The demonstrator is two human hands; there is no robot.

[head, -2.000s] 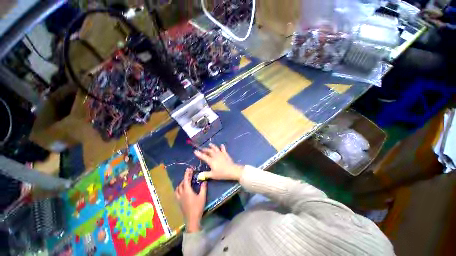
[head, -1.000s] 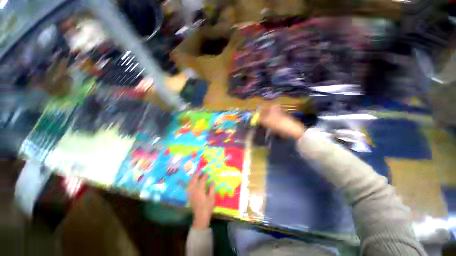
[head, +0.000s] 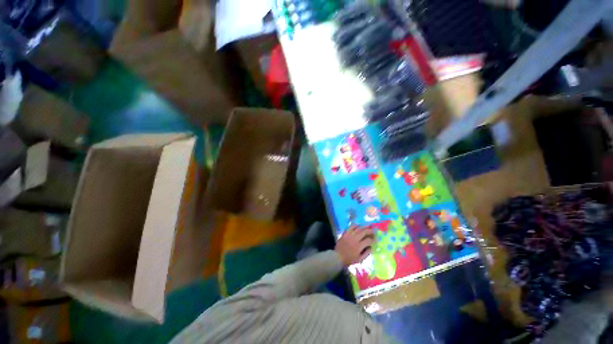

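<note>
My left hand [head: 355, 244] is on the near edge of the colourful mat [head: 398, 252], at the red square with the green spiky creature. Its fingers are slightly apart and bent, and I can make out nothing held. A blurred pale sleeve [head: 583, 324] shows at the lower right edge; my right hand cannot be made out there. Dark ribbed parts [head: 396, 101] lie in rows farther along the bench, beyond the mat's near squares. A black-and-red tangle of parts [head: 554, 252] lies at the right.
A large open cardboard box [head: 111, 218] and a smaller open one [head: 259, 158] stand on the green floor left of the bench. A grey metal bar [head: 517, 74] slants above the bench. More cartons [head: 40, 168] are at the far left.
The view has swung left, bringing floor boxes into sight. My left hand stays on the mat. My right hand, earlier at the mat's far right corner, is no longer discernible.
</note>
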